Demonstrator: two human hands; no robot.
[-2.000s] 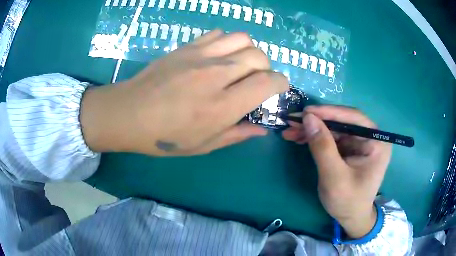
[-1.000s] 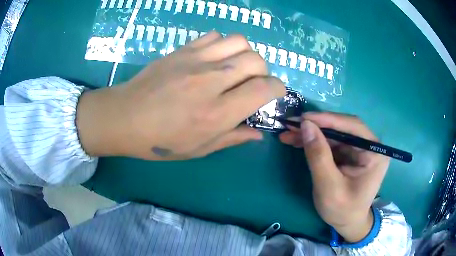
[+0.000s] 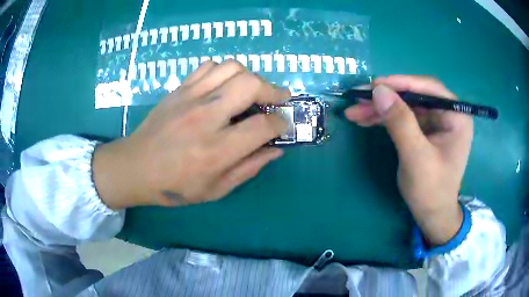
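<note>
My left hand (image 3: 194, 130) holds a smartwatch module (image 3: 305, 125) at its left side, with fingers above and below it. The module has a black rim and a silver and white inside; its left part is hidden under my fingers. My right hand (image 3: 419, 127) holds black precision tweezers (image 3: 432, 102). Their points are just above the module's upper right edge, clear of its inside. I cannot tell whether the tips hold anything. White adhesive pieces (image 3: 265, 62) stand in two rows on a clear release liner (image 3: 325, 29) behind the module.
A thin white line (image 3: 124, 119) runs under the liner's left part on the green mat (image 3: 278, 214). A blue wrist strap (image 3: 444, 242) is on my right wrist. Pale bands (image 3: 22, 64) curve along the far left and upper right. A striped smock is at the bottom.
The tweezers have moved up and away from the module's inside. My left fingers have shifted, so more of the module's right part shows, and it sits straighter. The whole view has shifted.
</note>
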